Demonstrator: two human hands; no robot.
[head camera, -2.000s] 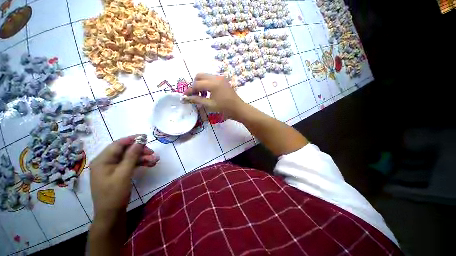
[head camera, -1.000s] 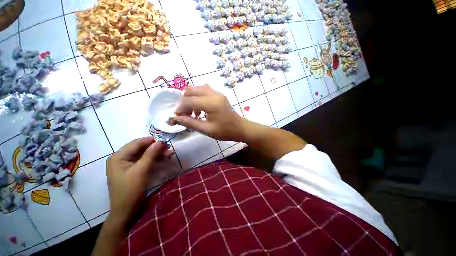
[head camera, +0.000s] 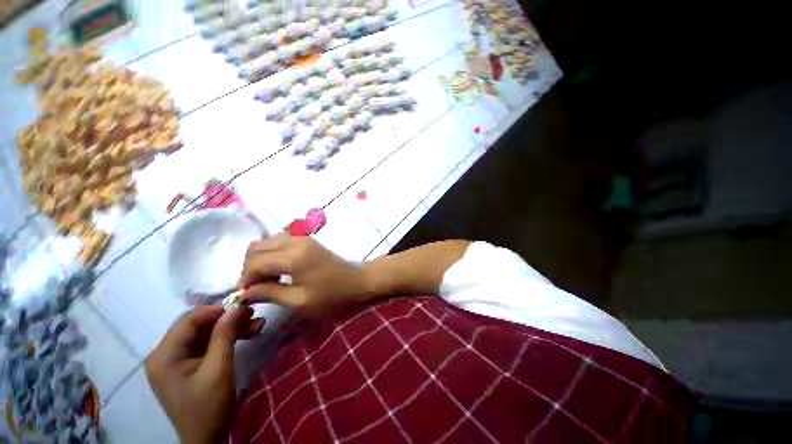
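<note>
My left hand (head camera: 195, 360) pinches a small pale piece (head camera: 233, 300) between thumb and fingertips, just below the white bowl. My right hand (head camera: 300, 273) meets it from the right, its fingertips touching the same piece; whether it holds a separate part is hidden by the fingers and blur. The white bowl (head camera: 208, 251) stands just beyond both hands, its inside pale. The orange pieces (head camera: 95, 139) lie in a heap beyond and left of the bowl. The grey pieces (head camera: 52, 364) lie in a heap at the left edge.
Joined pale pieces (head camera: 339, 95) lie in rows beyond the bowl to the right. Mixed-colour pieces (head camera: 508, 39) lie along the table's far right edge. The printed tablecloth (head camera: 408, 165) ends at a slanting edge, with dark floor to the right. The image is blurred.
The view has turned, so the table things sit further left and tilted. My right hand has moved from over the bowl to my left hand, and the fingertips now meet at the small piece.
</note>
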